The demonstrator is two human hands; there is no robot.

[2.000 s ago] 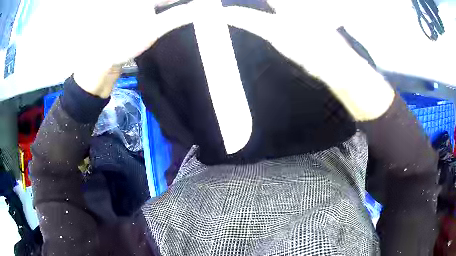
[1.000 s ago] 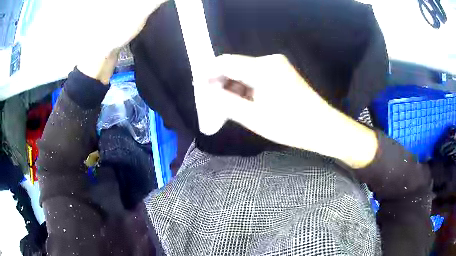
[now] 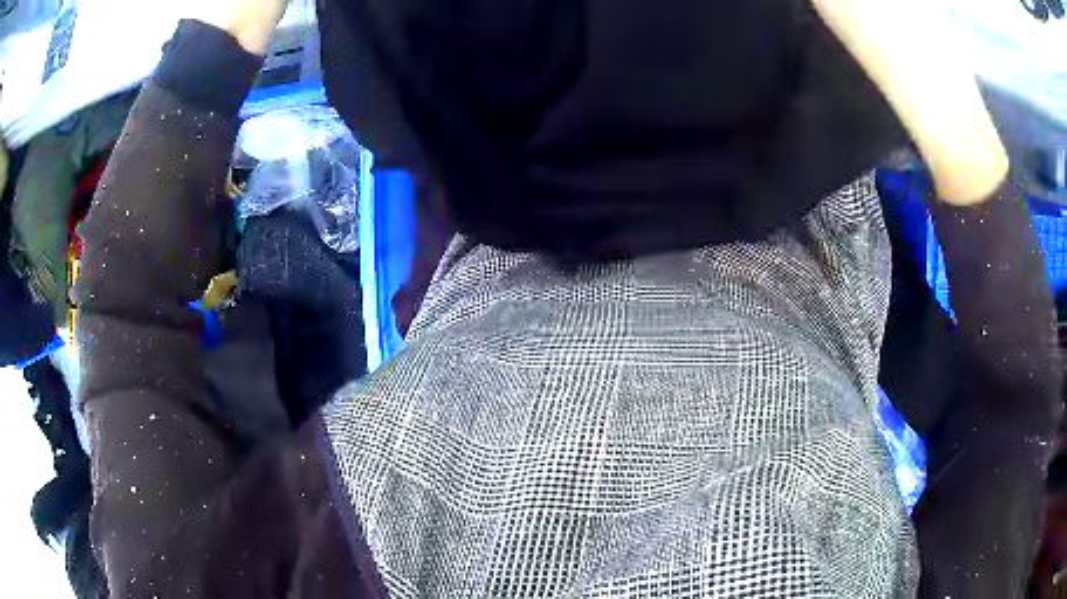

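Note:
A large black garment piece [image 3: 632, 129] hangs from the table's front edge over the top of the checked apron [image 3: 608, 410] on my lap. Its upper part is cut off by the frame's top edge. My left hand [image 3: 255, 16] shows only as a wrist at the top left; its fingers are out of the picture. My right hand shows only as a washed-out wrist and forearm [image 3: 924, 100] at the upper right, beside the cloth; its fingers are beyond the top edge. What the fingers do is hidden. No white strip shows.
A blue crate [image 3: 393, 252] at the left holds a crumpled clear plastic bag [image 3: 307, 176] and dark cloth [image 3: 298, 293]. A blue grid crate [image 3: 938, 263] is partly hidden behind my right arm. Black loop handles [image 3: 1045, 9] lie at the top right on the white table [image 3: 1018, 70].
My right hand has left the white strip and moved up and right, out of the picture. My left hand has moved up. The white strip no longer shows, and the black cloth covers the middle.

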